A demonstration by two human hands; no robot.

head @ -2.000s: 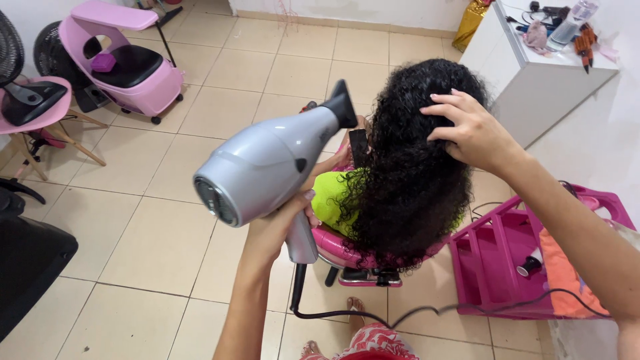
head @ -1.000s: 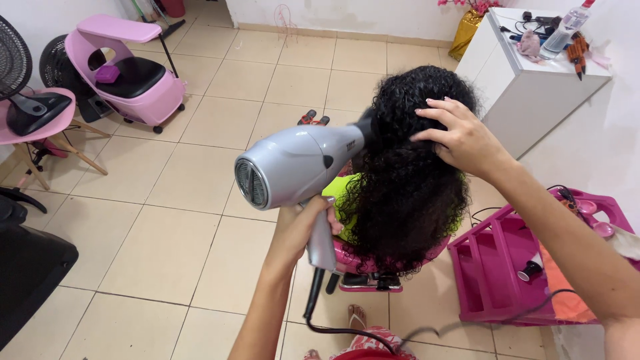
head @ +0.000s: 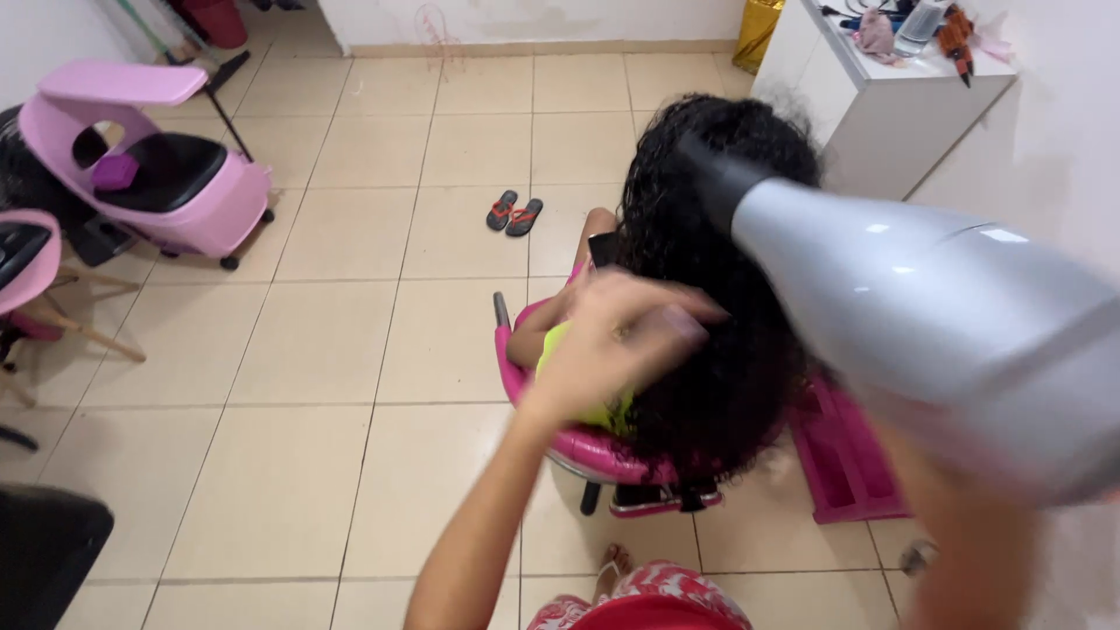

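A silver hair dryer with a black nozzle fills the right side, blurred by motion. Its nozzle points at the dark curly hair of a seated person. My right hand is mostly hidden behind the dryer, at its handle; the forearm runs down below it. My left hand, also blurred, is at the left side of the hair with its fingers bent; whether strands lie between them cannot be told. The seated person wears a bright yellow-green top, sits in a pink salon chair and has a phone in front.
A magenta trolley stands right of the chair, partly behind the dryer. A white cabinet at the upper right holds a bottle and hair clips. Flip-flops lie on the tiled floor. A pink wheeled seat stands at the left.
The dryer has passed from my left hand to my right and now lies right of the hair. My left hand is at the hair's left side. The seated person's head and hair appear farther left of the dryer.
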